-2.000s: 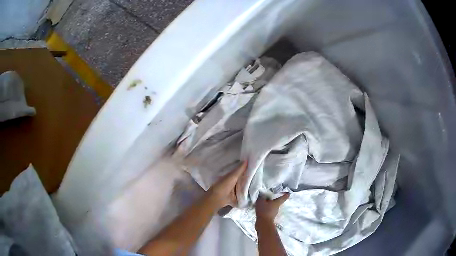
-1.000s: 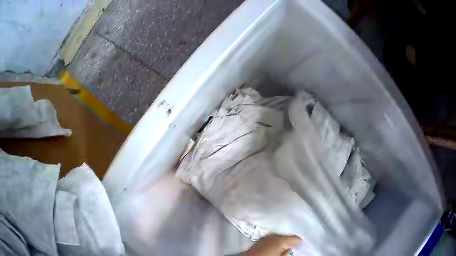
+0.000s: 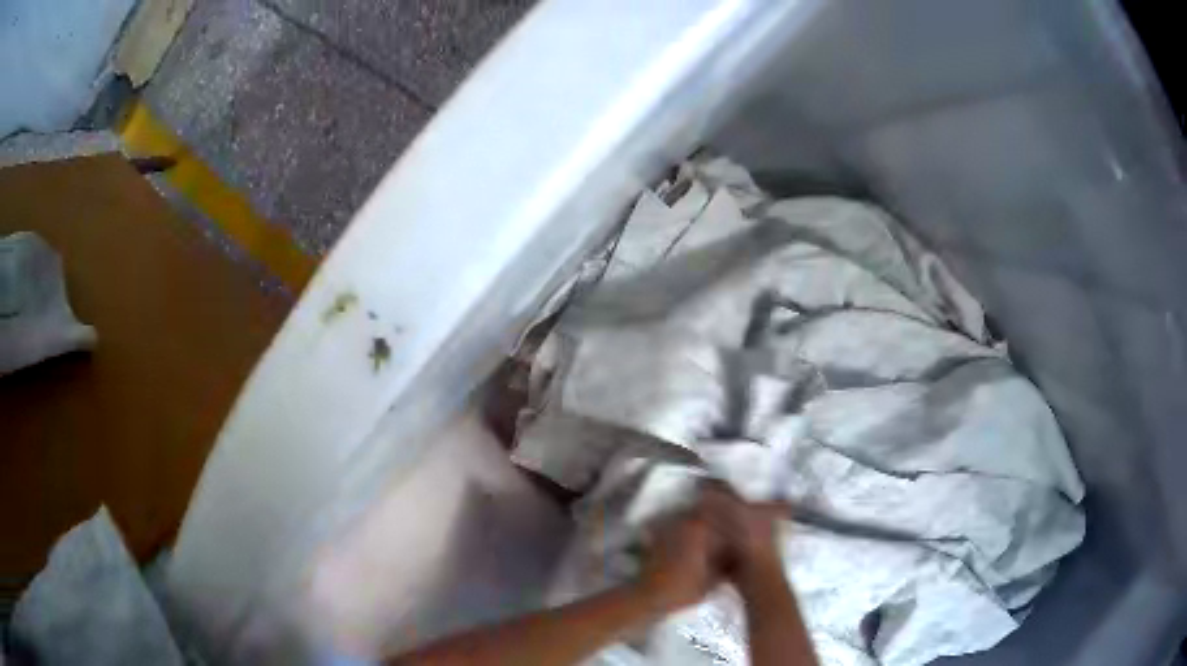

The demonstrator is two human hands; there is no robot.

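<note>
Pale grey-white garments [image 3: 911, 429] lie crumpled in a heap inside the deep grey-white plastic tub [image 3: 378, 247]. My left hand [image 3: 680, 553] and my right hand [image 3: 755, 536] are close together at the near side of the heap, both motion-blurred. My left forearm comes in from the lower left, my right from the bottom edge. Both hands appear closed on bunched garment cloth; the fingertips are hard to make out. Cloth hides the tub's bottom under the heap.
Left of the tub is a brown surface [image 3: 169, 273] with a pale cloth piece [image 3: 37, 306] on it. More pale cloth [image 3: 94, 605] hangs at the lower left. Grey paving [image 3: 300, 104] with a yellow line [image 3: 215, 195] shows beyond the tub's rim.
The view has come closer over the tub again. Both hands now show at the heap, where one showed at the bottom a second ago. The garments lie more spread and rounded towards the right.
</note>
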